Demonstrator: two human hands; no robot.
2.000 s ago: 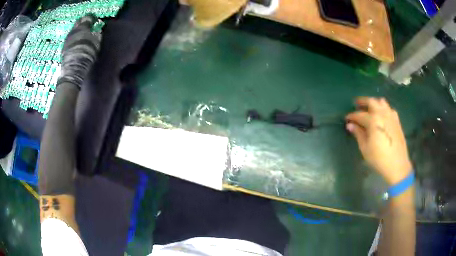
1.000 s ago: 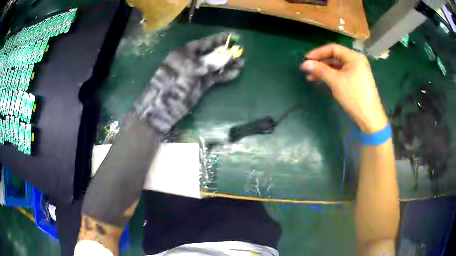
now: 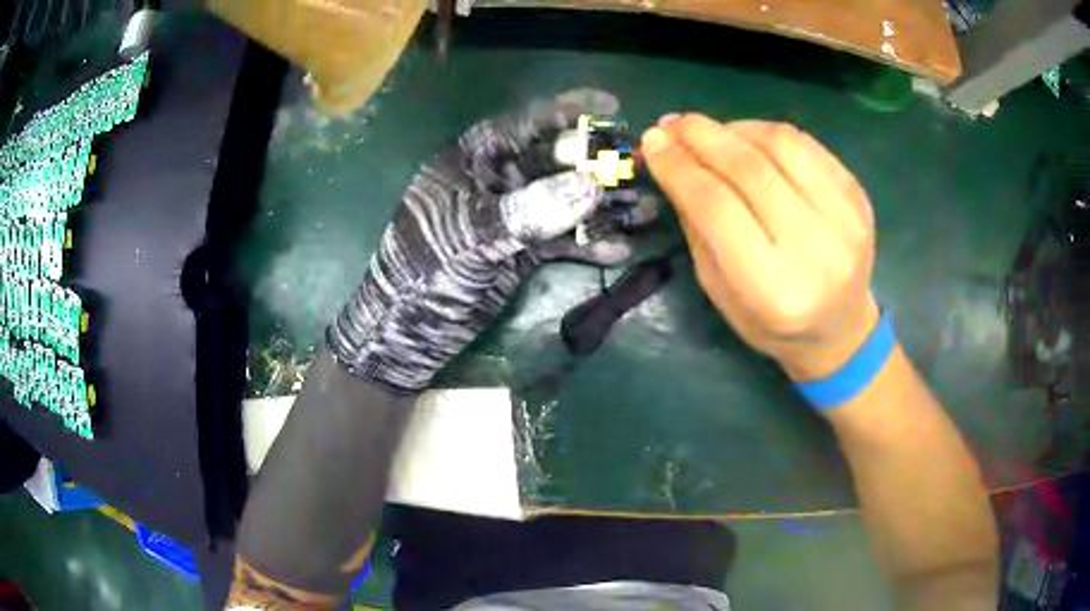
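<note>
My left hand (image 3: 478,215), in a black-and-white mottled knit glove, holds a small circuit board (image 3: 607,165) between thumb and fingers. A yellow block on the board faces up. My right hand (image 3: 771,227), bare with a blue wrist strap (image 3: 851,363), is at the board's right side with thumb and fingertips pinched together. The pinched cable end is hidden by the fingers. The tied black output cable (image 3: 616,308) hangs or lies just below both hands over the green mat; I cannot tell if it touches the mat.
A black tray (image 3: 138,269) with rows of green boards (image 3: 38,227) is at the left. A white pad (image 3: 460,454) lies at the bench's front edge under my left forearm. An amber cone (image 3: 341,42) is at the top left, a wooden shelf (image 3: 825,30) at the back.
My left hand went from the board tray to the bench middle and now holds a board. My right hand moved left to the board. The cable bundle shifted with it and is now tilted.
</note>
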